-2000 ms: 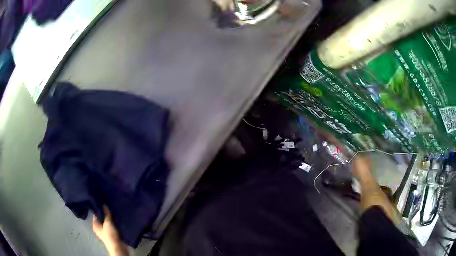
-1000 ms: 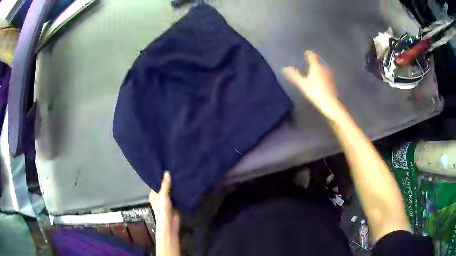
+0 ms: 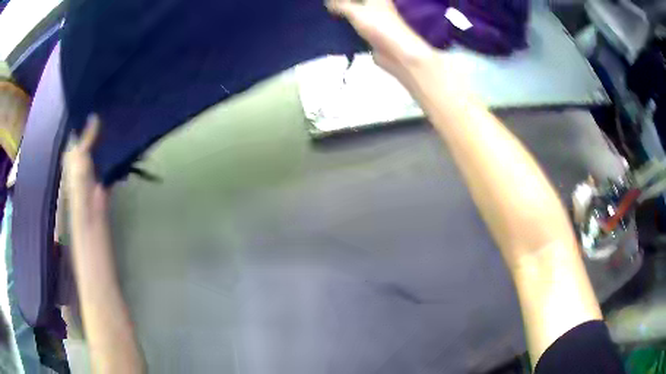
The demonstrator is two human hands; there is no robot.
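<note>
A dark navy garment panel (image 3: 197, 58) is stretched across the upper left, its top cut off by the picture's edge. My left hand (image 3: 84, 161) grips its lower left corner beside the padded arm. My right hand (image 3: 376, 25) is at its right end near the top edge, blurred, with fingertips at the cloth; the grip is partly hidden. The grey cloth-covered pressing table (image 3: 292, 256) lies below the panel.
A long purple-grey padded arm (image 3: 36, 197) stands at the left edge. A pale raised board (image 3: 540, 73) lies along the far side, with a purple bundle (image 3: 485, 25) bearing a white tag. The steam iron (image 3: 602, 219) is parked at the right.
The navy panel has moved from the table's middle to the far left side. My right hand, empty and apart from it before, is now at its right end. My left hand still grips a corner.
</note>
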